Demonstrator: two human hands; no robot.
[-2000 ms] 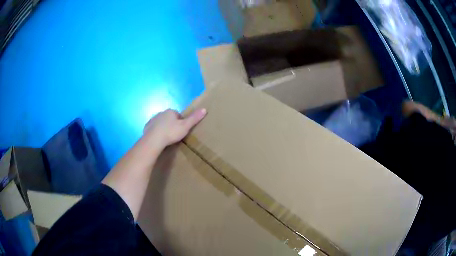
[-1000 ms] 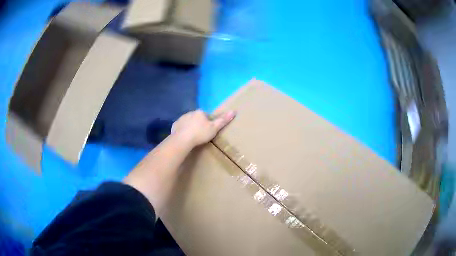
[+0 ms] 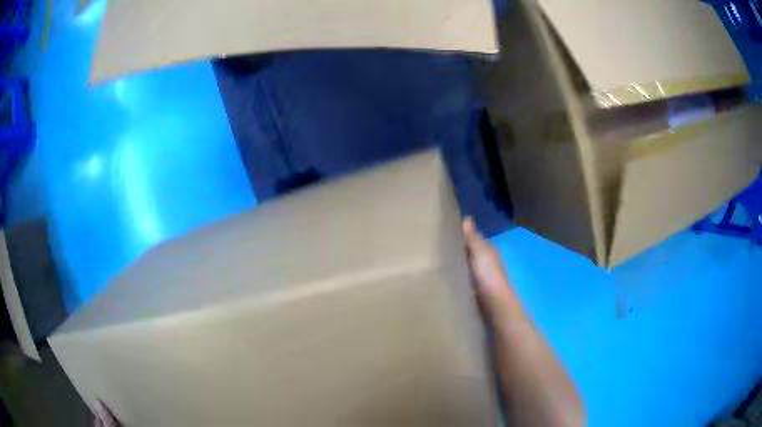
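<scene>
A large brown shipping carton (image 3: 276,334) fills the lower middle of the view, tilted and slightly blurred. My right hand (image 3: 487,271) is against its right side, with fingertips near the upper right corner. My left hand (image 3: 104,414) is at its lower left, mostly cut off by the bottom edge, with only some fingers showing against the carton. The carton is held in front of a dark blue pallet (image 3: 359,125) on the floor. The carton's underside is hidden.
A part-open carton (image 3: 543,133) with raised, taped flaps stands at the right by the pallet. A brown carton panel (image 3: 301,29) crosses the top. Blue stool legs (image 3: 731,218) show at the right edge. Another carton's flap (image 3: 17,292) is at the left edge. The floor is bright blue.
The view has turned to the pallet and part-open carton. The held carton has turned, so its taped seam no longer shows. My left hand is now low at the left; my right hand has come into view.
</scene>
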